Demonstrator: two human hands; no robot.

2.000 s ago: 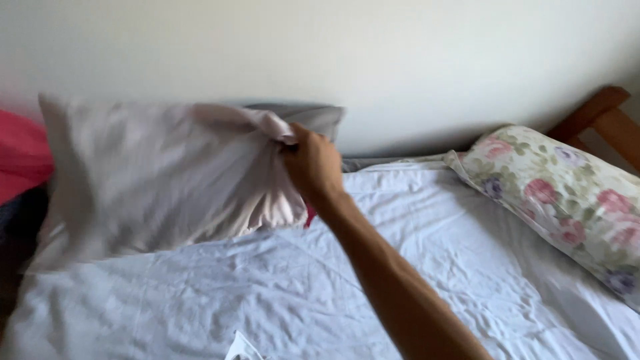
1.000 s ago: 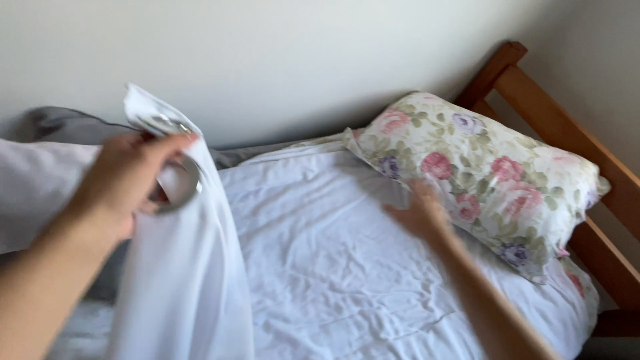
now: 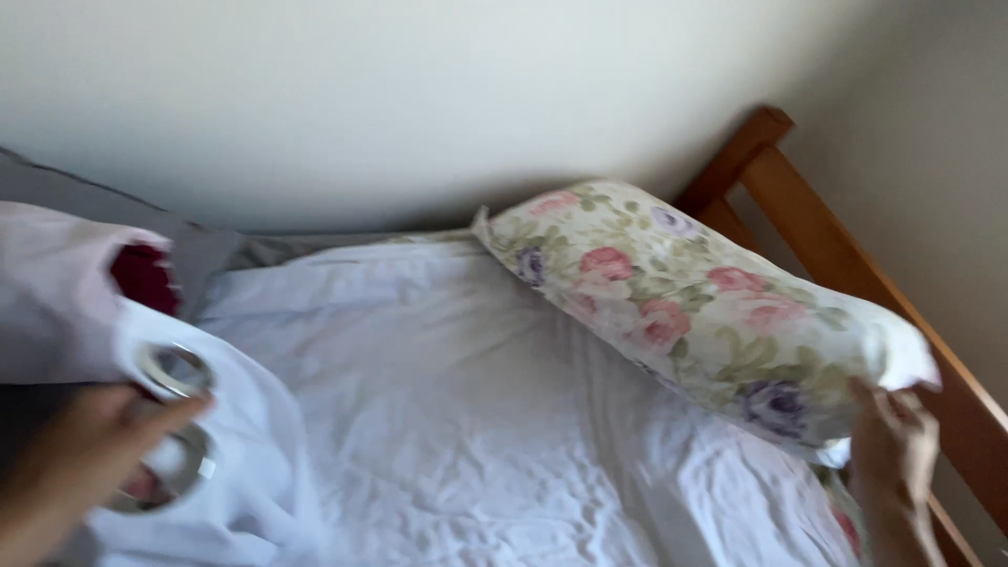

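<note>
My left hand (image 3: 110, 457), blurred, grips the top edge of a white eyelet curtain (image 3: 252, 441) with metal rings, at the lower left. With my right hand (image 3: 898, 449) I grasp the lower right corner of a floral pillow (image 3: 661, 291), which lies slanted along the bed's wooden headboard. Beneath both, a white wrinkled sheet (image 3: 441, 378) covers the mattress. A pale pink pillowcase (image 3: 55, 291) with dark red fabric (image 3: 146, 279) in its opening lies beside the curtain.
A wooden headboard (image 3: 858, 260) runs down the right side. Behind the bed stands a pale wall (image 3: 378, 102). Grey fabric (image 3: 189, 244) lies against the wall at the back left.
My right hand has moved from beside the floral pillow's front edge to its right corner and taken hold there. My left hand still holds the curtain, now lower.
</note>
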